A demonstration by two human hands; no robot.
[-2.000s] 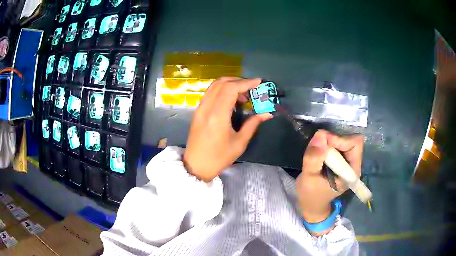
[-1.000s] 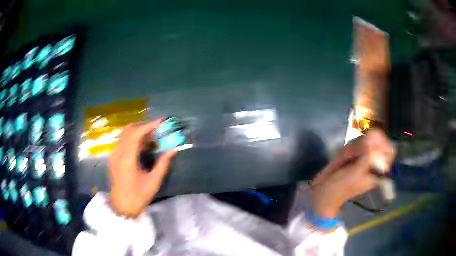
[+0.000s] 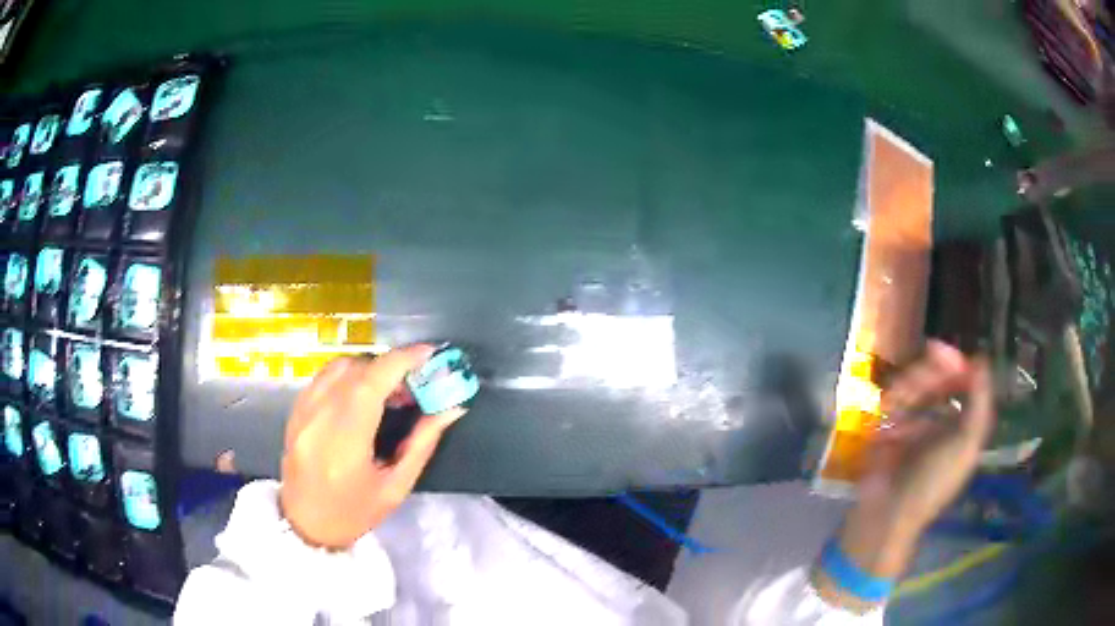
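Note:
My left hand (image 3: 342,452) holds a cyan circuit board module (image 3: 443,380) between thumb and fingertips, above the dark green mat (image 3: 550,184). My right hand (image 3: 923,428), blurred, is over the lower part of the long copper-orange tape-covered strip (image 3: 896,232) at the right, with a blue band (image 3: 857,572) on its wrist. No cream-white iron handle shows in it; whether it holds something thin is too blurred to tell.
A black component tray (image 3: 159,245) with cyan modules stands at the left. An amber tape sheet (image 3: 294,300) and a shiny pale film strip (image 3: 621,351) lie on the mat. Another small module (image 3: 783,27) lies at the back. Dark objects are beyond the strip.
The view has shifted to the right. My right hand has moved from beside the held module to the strip at the right; the cream-white handle no longer shows. My left hand still holds the module.

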